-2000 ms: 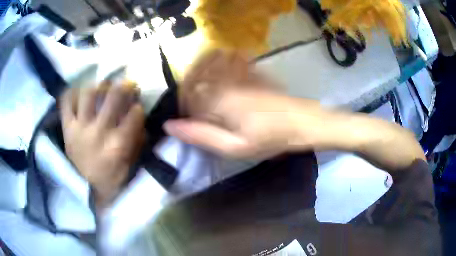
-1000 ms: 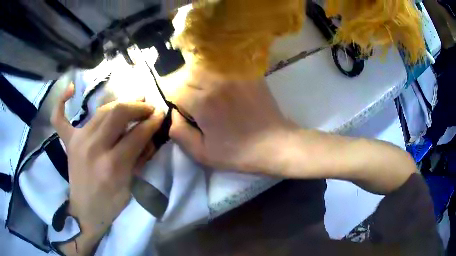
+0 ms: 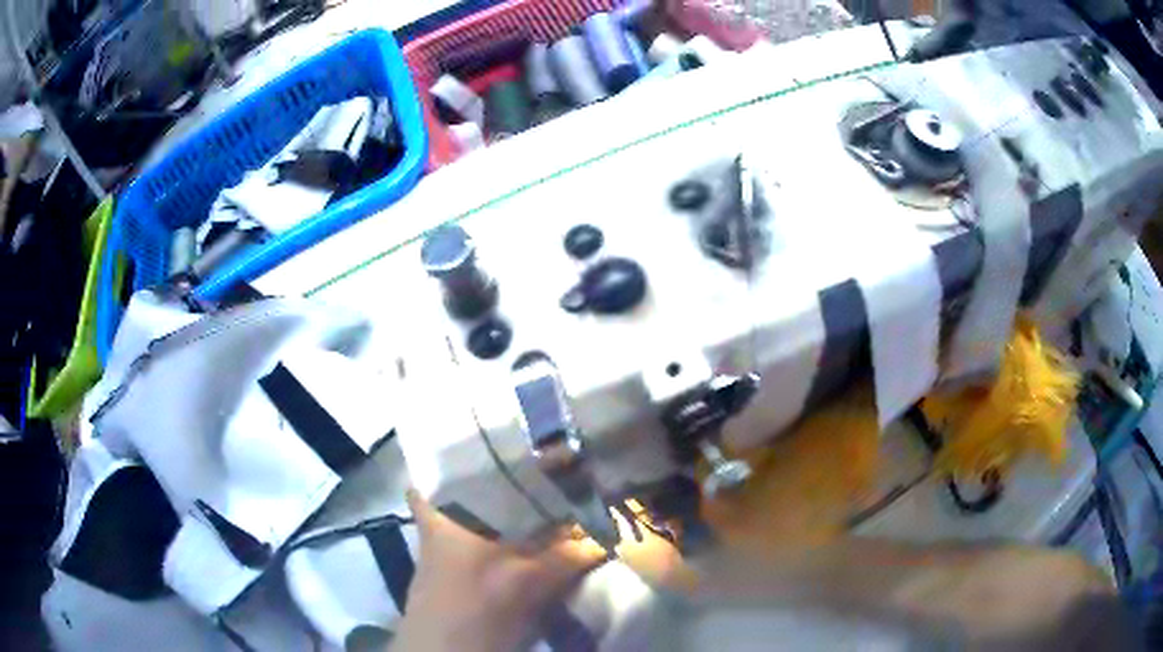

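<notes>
The white sewing machine head (image 3: 791,306) fills the middle. My left hand (image 3: 466,580) is low, left of the lit needle area, partly hidden by the machine. My right hand (image 3: 657,560) is right of the needle, its forearm blurred. A bit of light cloth (image 3: 606,599) lies between the hands; whether the fingers grip it cannot be told. Light garment panels with black strips (image 3: 255,433) lie bunched left of the machine. The presser-foot area glows between the fingertips.
A blue basket (image 3: 300,240) with black and white pieces stands behind left, beside a pink basket (image 3: 510,32) with thread spools. Yellow-orange tassels (image 3: 1020,401) hang at right, over the black scissor loop (image 3: 976,494). A green thread (image 3: 574,163) crosses behind the knobs.
The view has tilted up, bringing in the machine's top and the baskets. Both hands now appear at the lower edge. The black strip they pinched is no longer visible between them.
</notes>
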